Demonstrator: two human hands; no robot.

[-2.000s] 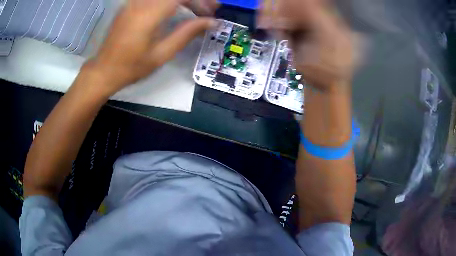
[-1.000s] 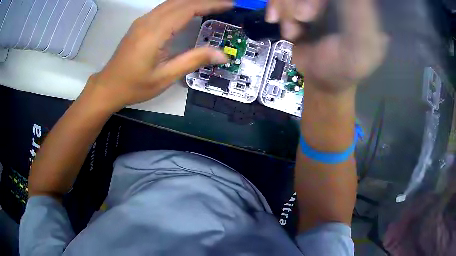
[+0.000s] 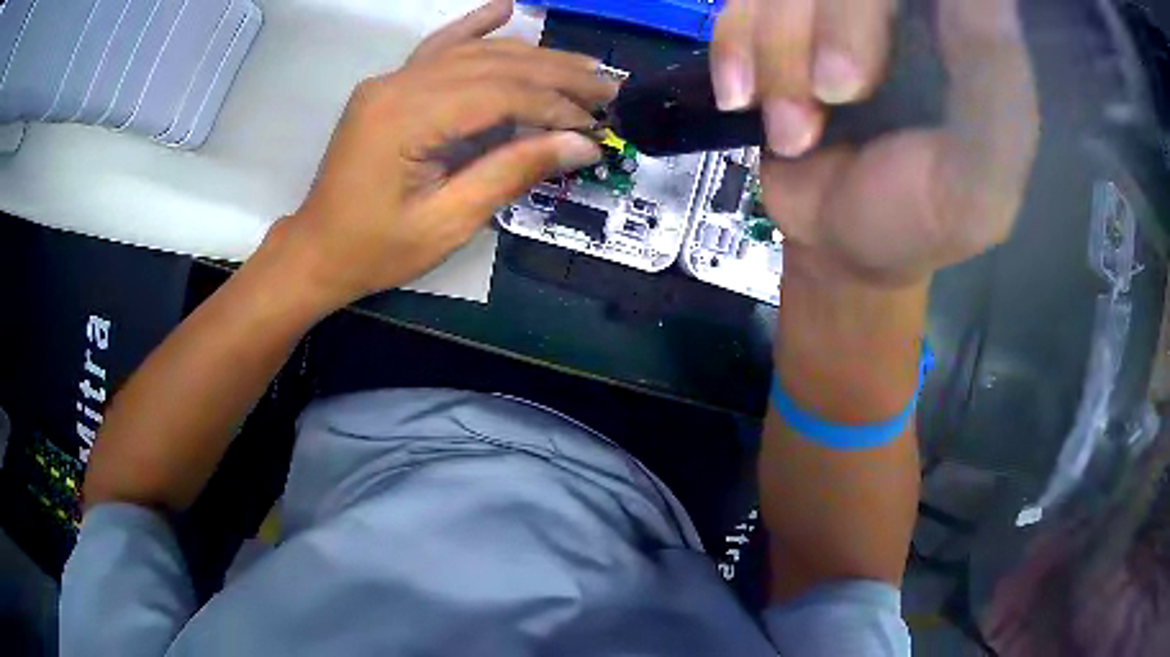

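A white housing half (image 3: 658,221) lies in front of me with a green circuit board (image 3: 616,173) and a yellow block in it. A second white housing half (image 3: 728,241) lies close to its right, partly hidden by my right hand. My right hand (image 3: 873,141) is closed around a thick black electric screwdriver (image 3: 693,105), whose nose end is over the first housing. My left hand (image 3: 443,161) is over the left part of the first housing, thumb and fingertips close together beside the yellow block. Whether the fingertips hold anything cannot be told.
Grey slotted housings (image 3: 122,64) are stacked at the upper left on a white sheet (image 3: 308,77). The edge of a blue bin (image 3: 642,16) shows at the top. A clear, whitish strip (image 3: 1091,424) lies on the right. Part of a person's head shows at the lower right.
My left hand has moved right, its fingers now over the first housing's upper part. My right hand and the screwdriver have come lower over that housing. More of the blue bin shows.
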